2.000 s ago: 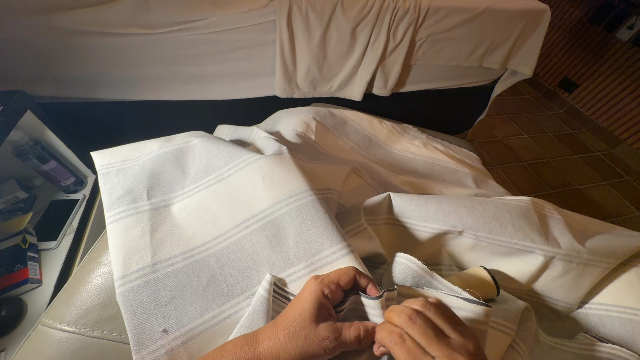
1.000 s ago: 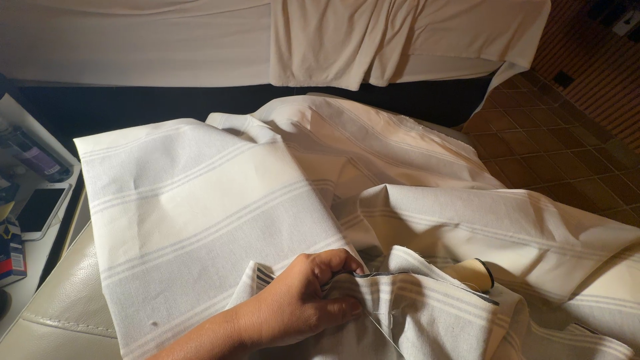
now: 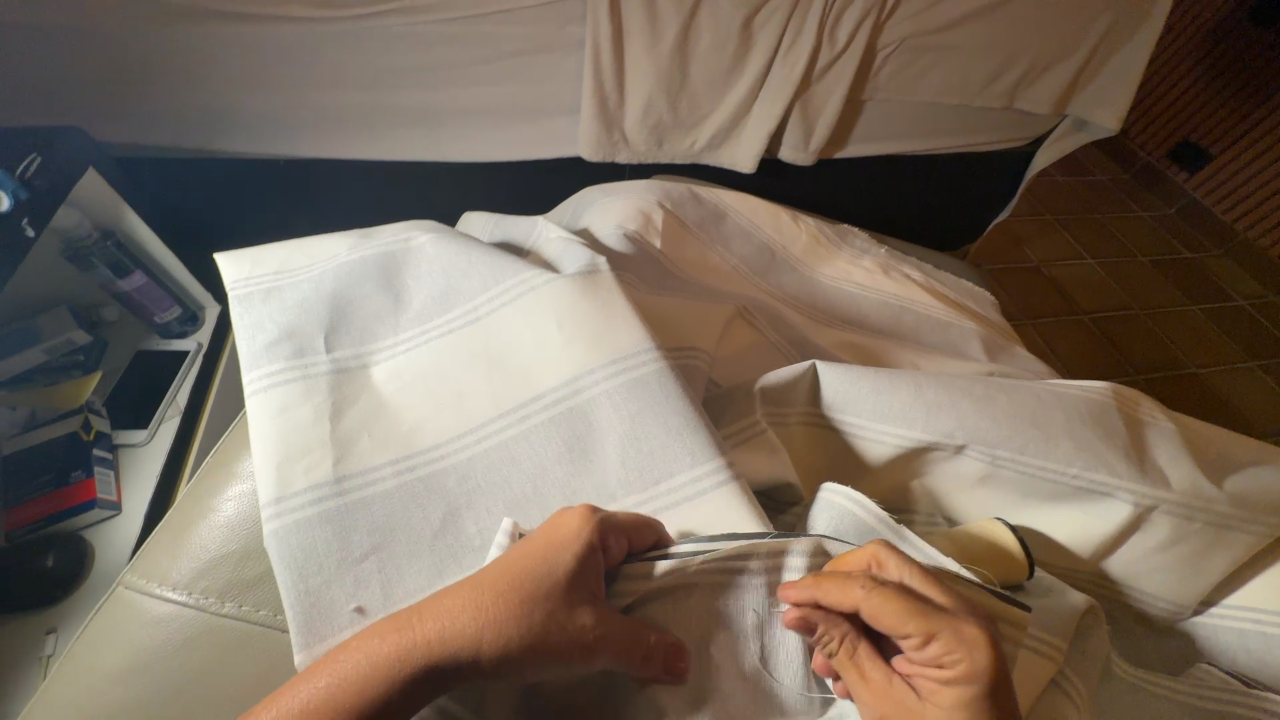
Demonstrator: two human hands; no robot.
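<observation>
Striped white and grey fabric (image 3: 480,400) lies spread in broad folds over the lap area. My left hand (image 3: 590,600) grips a folded edge of it with a dark stripe, the fingers behind and the thumb in front. Close to that edge, my right hand (image 3: 880,630) has thumb and forefinger pinched together at a thin pale thread (image 3: 775,670); whether a needle is between the fingertips I cannot tell. A cream spool of thread (image 3: 985,553) with a dark rim rests on the cloth just beyond my right hand.
A cream leather seat (image 3: 200,560) is at the left. Beside it, a white surface holds a phone (image 3: 150,390), a bottle (image 3: 140,280), a box (image 3: 60,470) and a black computer mouse (image 3: 45,572). Draped beige cloth (image 3: 350,80) hangs behind; a tiled floor (image 3: 1130,280) shows at right.
My right hand, out of view a second ago, is back over the cloth near the folded edge. Two seconds ago both hands were close together at the edge. My left hand stays on the fabric.
</observation>
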